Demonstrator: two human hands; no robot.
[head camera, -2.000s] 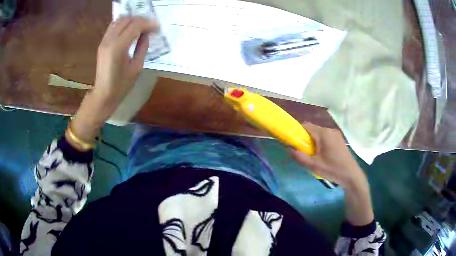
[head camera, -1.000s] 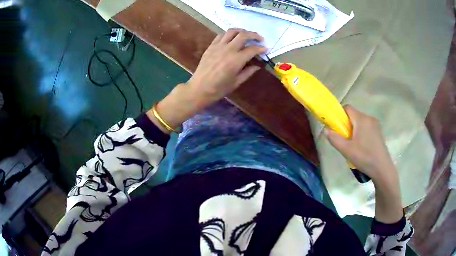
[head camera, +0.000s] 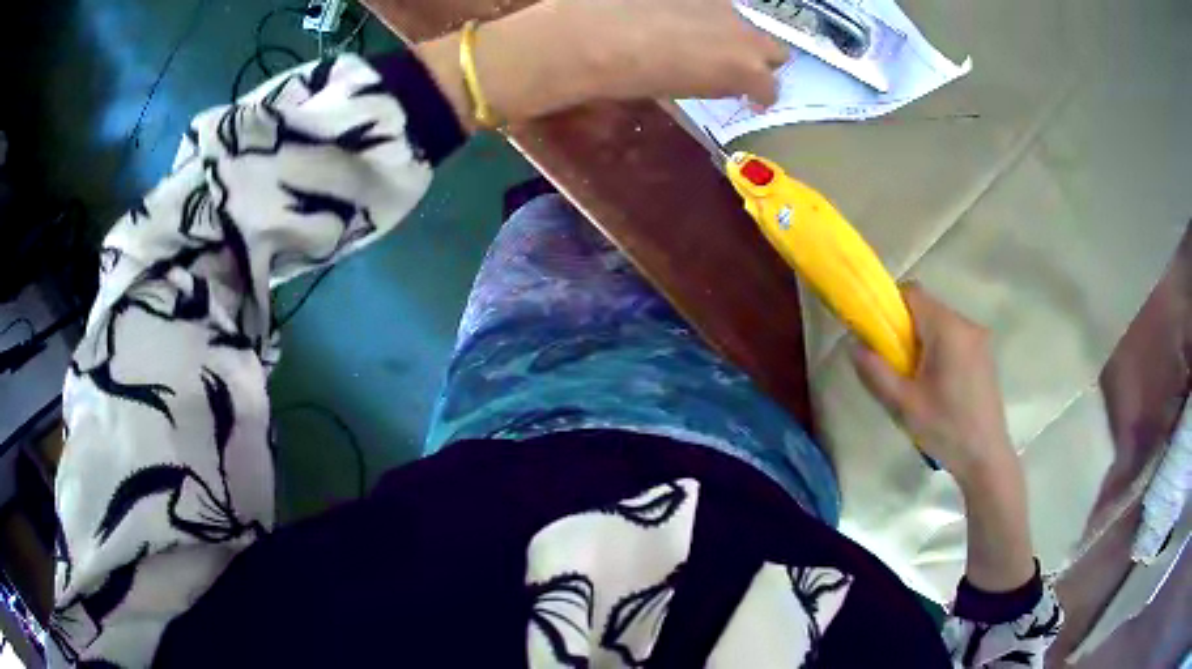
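My right hand (head camera: 941, 379) holds the yellow electric scissors (head camera: 830, 261) by the rear of the body. Their thin dark tip points up and left, at the lower edge of the white paper pattern (head camera: 797, 98). The paper lies on the khaki fabric (head camera: 980, 222). A handled cloth weight (head camera: 830, 37) lies on the paper, cut off by the top edge. My left hand (head camera: 712, 52) is over the paper, left of the weight, with fingers bent down; whether it grips anything cannot be told.
The brown wooden table (head camera: 654, 196) has its edge running diagonally in front of me. Black cables and a small white box (head camera: 324, 13) are on the green floor at left. A white roll (head camera: 1163, 490) lies at the far right.
My left hand has moved up and right from the scissors' tip onto the paper near the weight. The scissors have shifted slightly. Since the earliest frame, my view has turned.
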